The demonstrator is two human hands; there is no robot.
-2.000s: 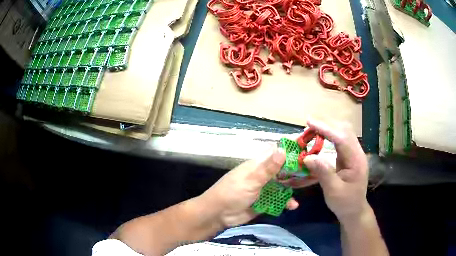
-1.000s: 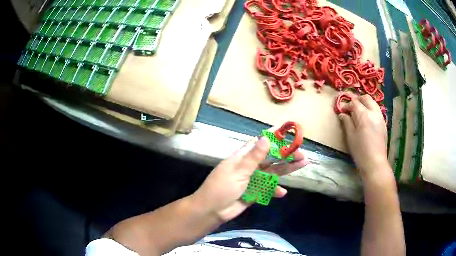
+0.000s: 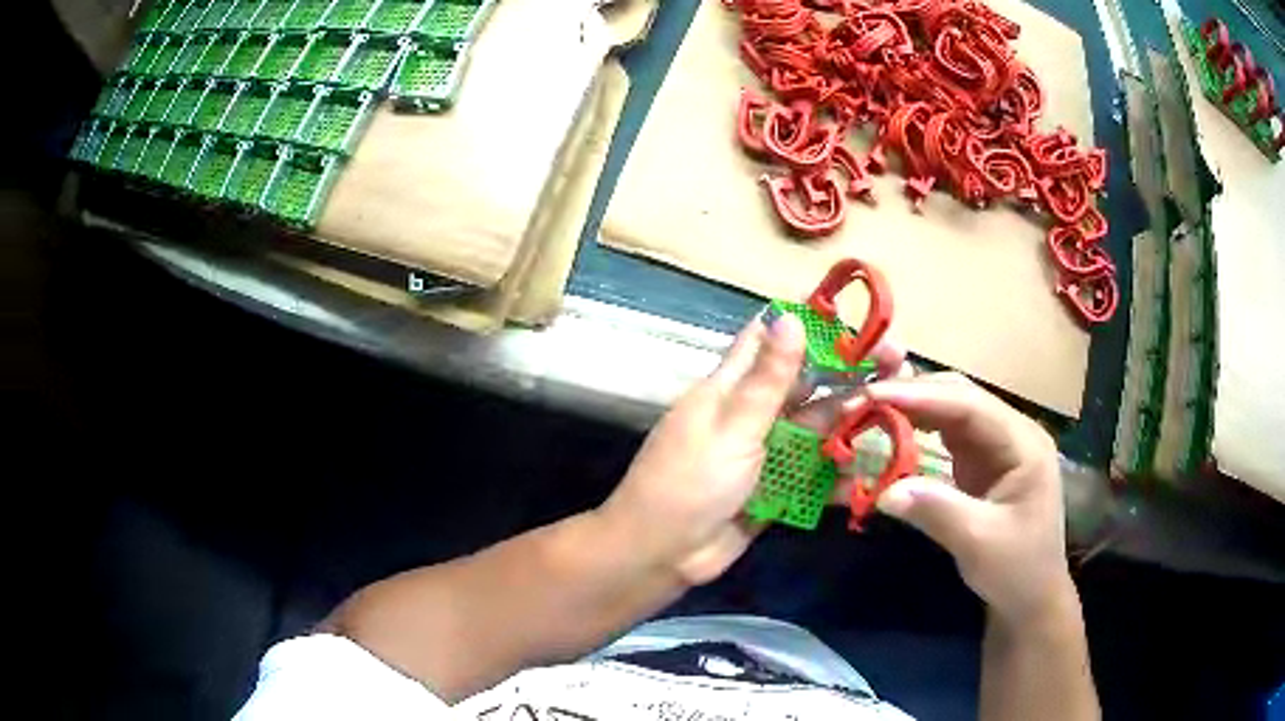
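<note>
My left hand holds a green mesh piece in front of the bench edge, thumb on its upper half. One red handle stands up on the upper half. My right hand pinches a second red handle between thumb and fingers, beside the lower half. Whether its pegs touch the mesh I cannot tell. The fingertips behind the piece are partly hidden.
A heap of red handles lies on a cardboard sheet. Stacked cardboard at left bears rows of green pieces. The right stack bears an assembled group at its far end.
My right hand has come back from the heap with a red handle to the green piece. My left hand has moved slightly up and right, still holding the piece.
</note>
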